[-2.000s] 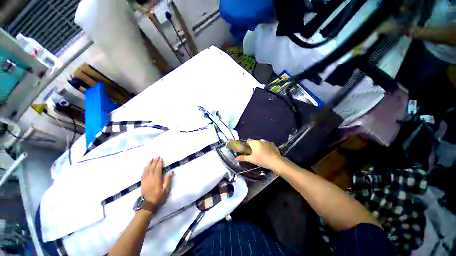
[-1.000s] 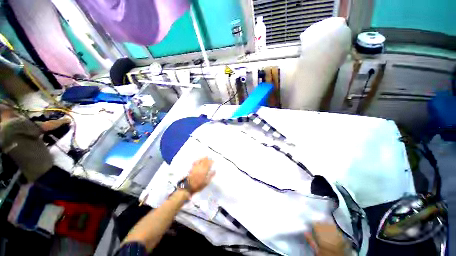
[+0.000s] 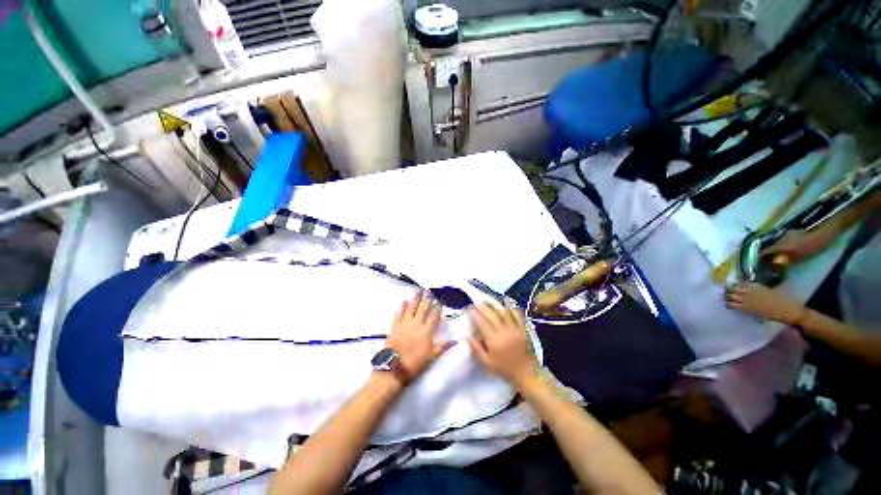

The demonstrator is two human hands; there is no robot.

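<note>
The white garment piece lies over the dark blue padded board, whose rounded end shows at the left. A narrow dark seam runs along the garment. Black-and-white checked fabric edges its far side. My left hand lies flat on the garment, wearing a watch, fingers apart. My right hand lies beside it near the garment's right end, close to a dark opening. Neither hand visibly grips anything. The steam iron with a tan handle stands on the dark iron rest, right of my hands.
The white table cover extends behind the garment. A bright blue bar stands at the back left. A black hose rises from the iron. At the right, another person's hands work at an iron on a neighbouring table. A plastic bottle stands by the window.
The iron, held in my right hand two seconds ago, now stands on the rest. The garment now leaves the board's rounded left end bare. Both hands now lie near its right end.
</note>
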